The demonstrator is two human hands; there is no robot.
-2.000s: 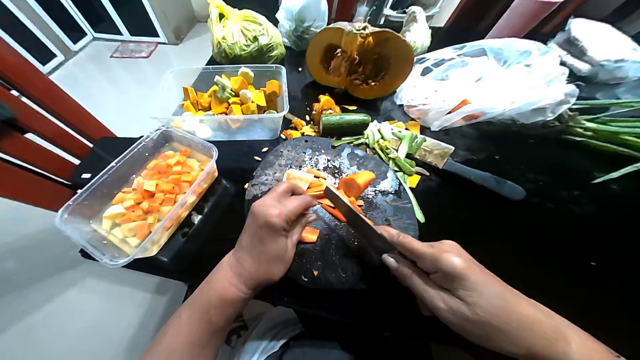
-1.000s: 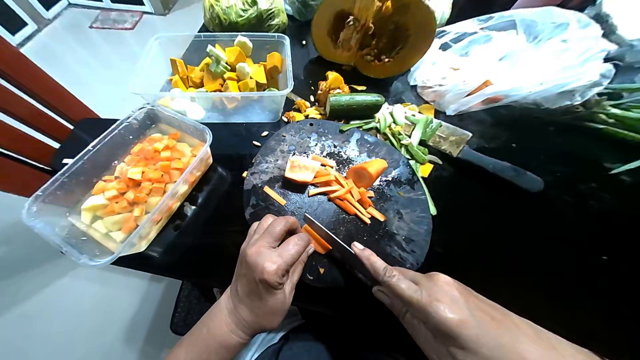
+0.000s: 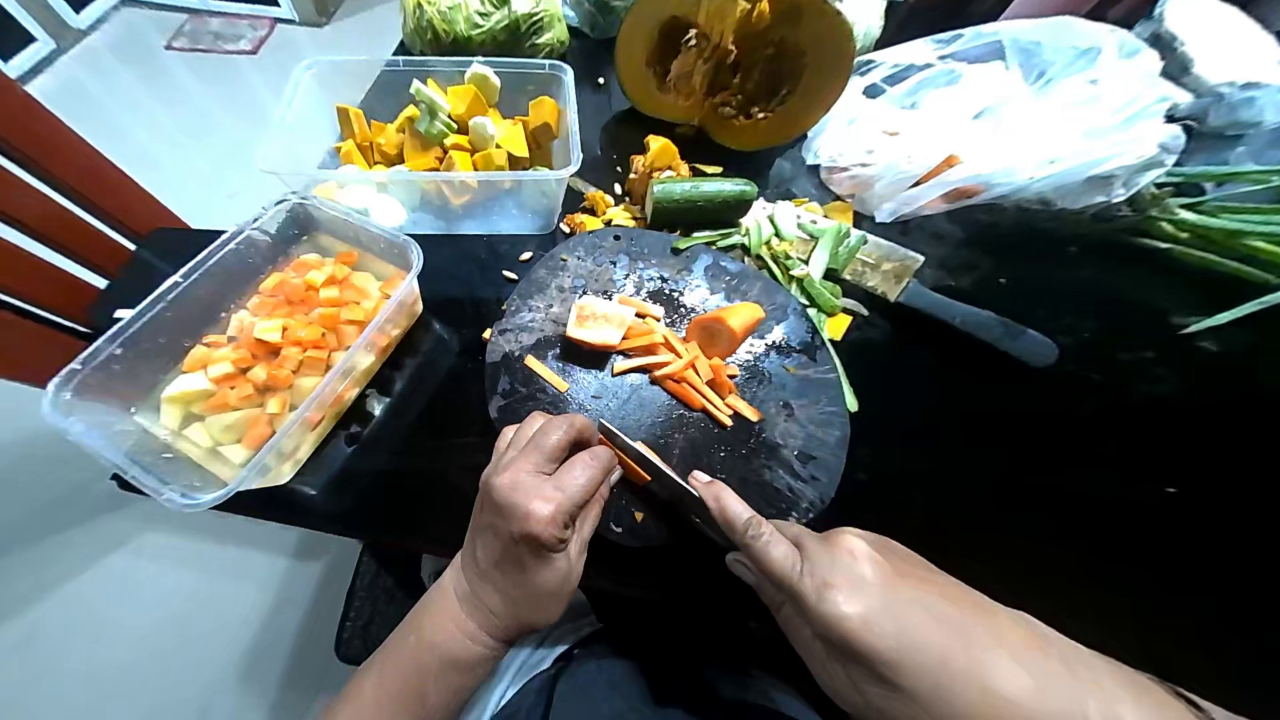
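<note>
My right hand [image 3: 820, 580] grips a knife [image 3: 670, 480], its index finger along the back of the blade. The blade lies against a carrot piece [image 3: 628, 462] at the near edge of the round dark cutting board [image 3: 620, 390]. My left hand [image 3: 545, 500] holds that piece with curled fingertips, close beside the knife tip. Farther up the board lie a heap of carrot sticks [image 3: 690, 380], a pale-faced carrot chunk [image 3: 598, 322] and a thick carrot end [image 3: 725, 328]. One lone stick [image 3: 546, 373] rests at the left.
A plastic container of diced carrot and pale cubes [image 3: 70, 400] stands left; another with pumpkin chunks [image 3: 570, 130] stands behind. Beyond the board are a cut pumpkin [image 3: 800, 80], a cucumber piece [image 3: 702, 200], vegetable trimmings [image 3: 810, 250], a second knife [image 3: 980, 322] and a plastic bag [image 3: 1010, 120].
Two seconds ago my hands were over the middle of the board; they have moved toward its near edge. The carrot sticks there now show uncovered. Since one second ago, little has changed.
</note>
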